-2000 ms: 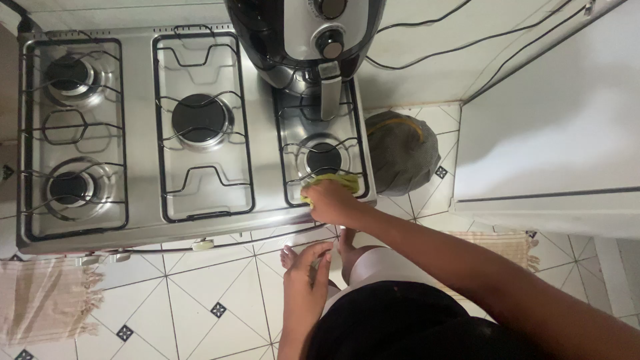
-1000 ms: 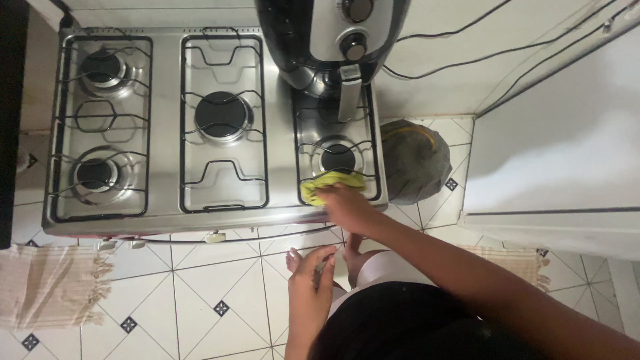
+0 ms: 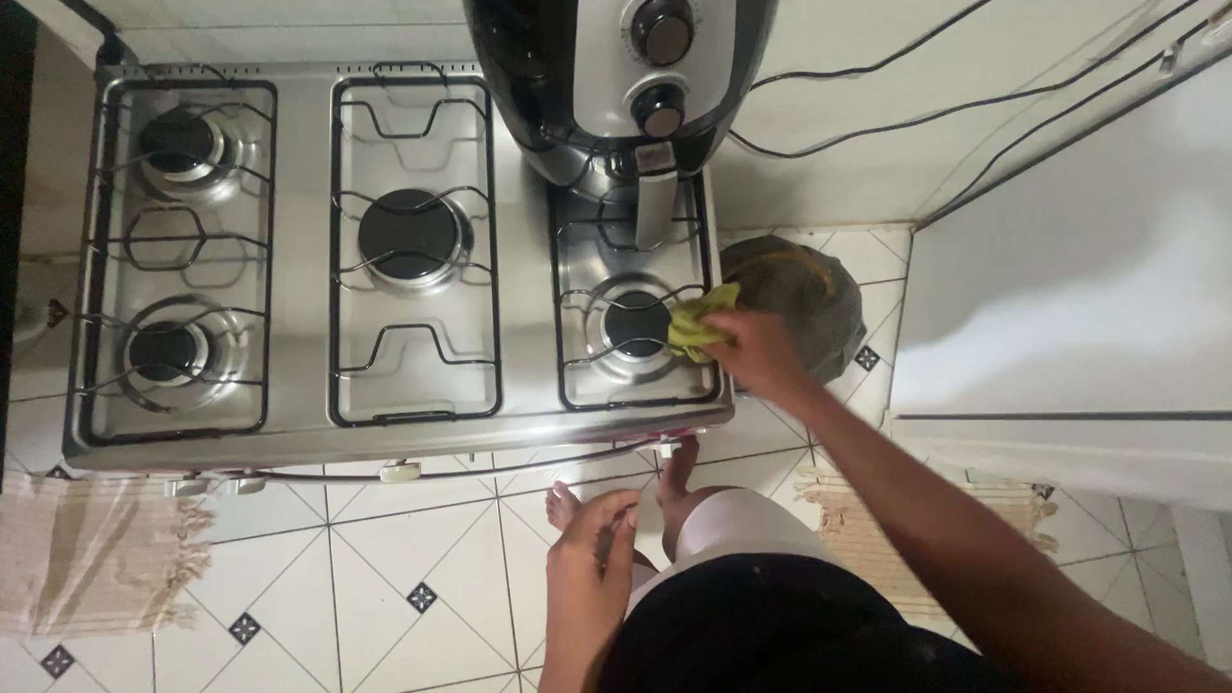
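Observation:
My right hand grips a yellow-green cloth at the right edge of the stainless steel gas stove. The cloth lies over the side of the right wire grate, just right of the front right burner. Low in the view, in front of the stove, my left hand hangs with fingers curled, and I see nothing in it. Whether its fingertips touch is hard to make out. A black and silver air fryer covers the back right of the stove, its handle over the right grate.
A dark grey bag-like bundle is on the tiled floor against the stove's right side. Black cables run along the wall. Control knobs line the stove front. Fringed mats lie on the floor, and a white appliance or cabinet stands at right.
My right hand has moved the cloth from the grate's front edge to its right side, beside the burner. The left hand stays low in front of the stove.

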